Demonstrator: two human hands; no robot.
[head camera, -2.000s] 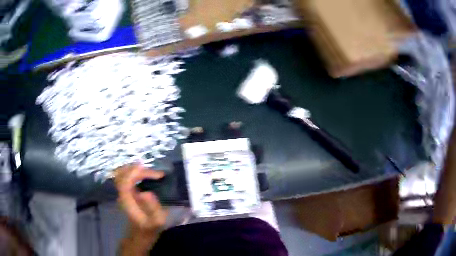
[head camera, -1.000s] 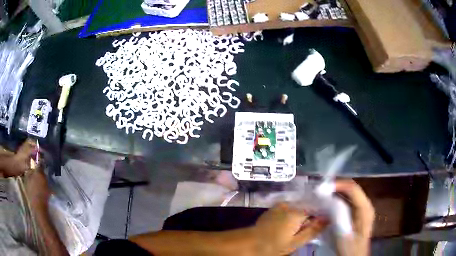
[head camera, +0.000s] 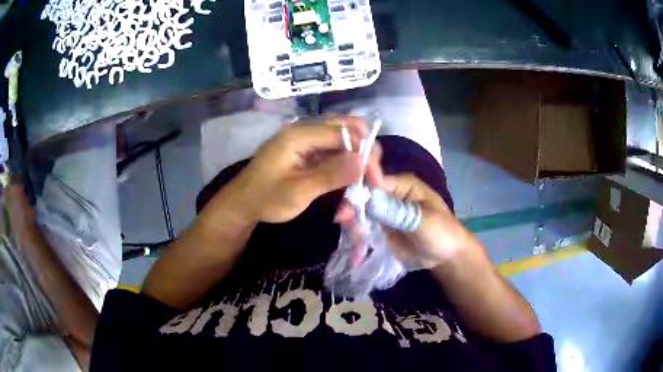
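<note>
The white housing (head camera: 274, 51) lies open at the bench edge, with a green circuit board (head camera: 313, 35) and a black module inside. My left hand (head camera: 305, 166) holds thin white cable ends (head camera: 368, 149) just below it, over my lap. My right hand (head camera: 418, 221) grips the white cable by its neck, with a ribbed whitish-grey wrap (head camera: 393, 211) on one digit. The clear plastic bag (head camera: 363, 263) hangs crinkled below my hands. Some fingertips are blurred.
A pile of white U-shaped clips (head camera: 120, 36) lies on the dark bench (head camera: 451, 36) at upper left. An open carton (head camera: 574, 138) is under the bench at right, another carton (head camera: 627, 225) beyond it. Another person's arm (head camera: 51, 261) is at far left.
The view has tilted down to my lap. My left hand left the clip pile and both hands have come together on the bagged cord, now below the housing. The mallet head has left the picture.
</note>
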